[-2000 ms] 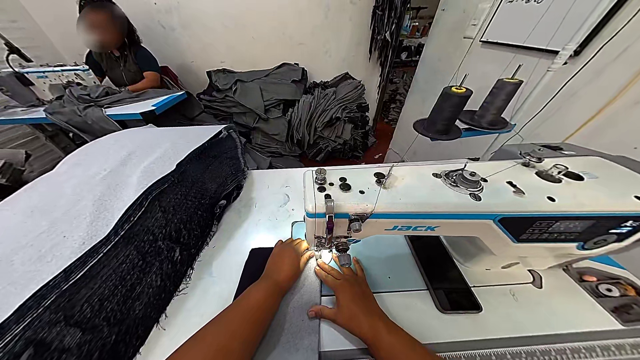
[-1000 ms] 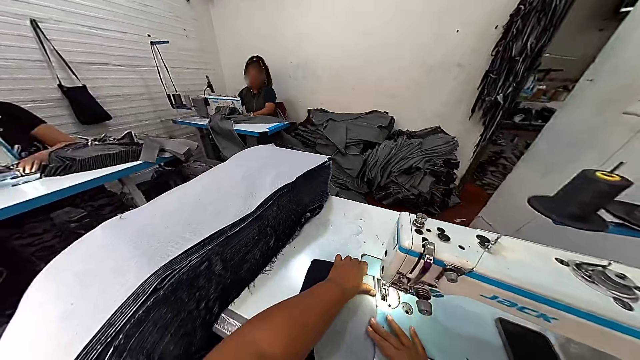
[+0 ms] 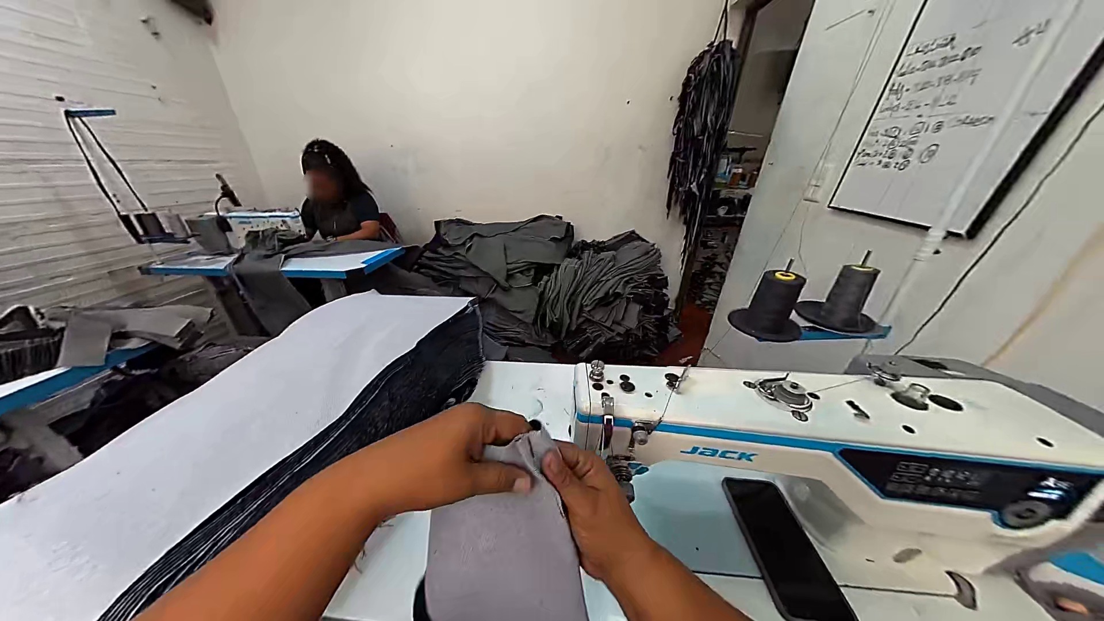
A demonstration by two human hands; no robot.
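A grey fabric piece (image 3: 504, 552) is held up in front of the Jack sewing machine (image 3: 776, 457), its top edge pinched between both hands. My left hand (image 3: 453, 457) grips the upper left edge with thumb and fingers. Close beside it, my right hand (image 3: 591, 500) pinches the upper right edge. A bit of dark cloth shows under the piece at its lower left. The machine's needle area is partly hidden behind my right hand. To the left lies a thick stack of dark denim pieces (image 3: 405, 371), pale side up on top.
A phone (image 3: 789, 552) lies on the machine bed. Two black thread cones (image 3: 776, 302) stand behind the machine. Another person (image 3: 336, 203) sits at a sewing table (image 3: 345, 261) further back. Heaps of grey fabric (image 3: 552, 276) rest against the wall; a whiteboard (image 3: 923, 121) with writing hangs at right.
Both hands have come away from the machine's needle area and now hold the grey fabric up, where earlier they pressed it flat on the bed. The view has swung about.
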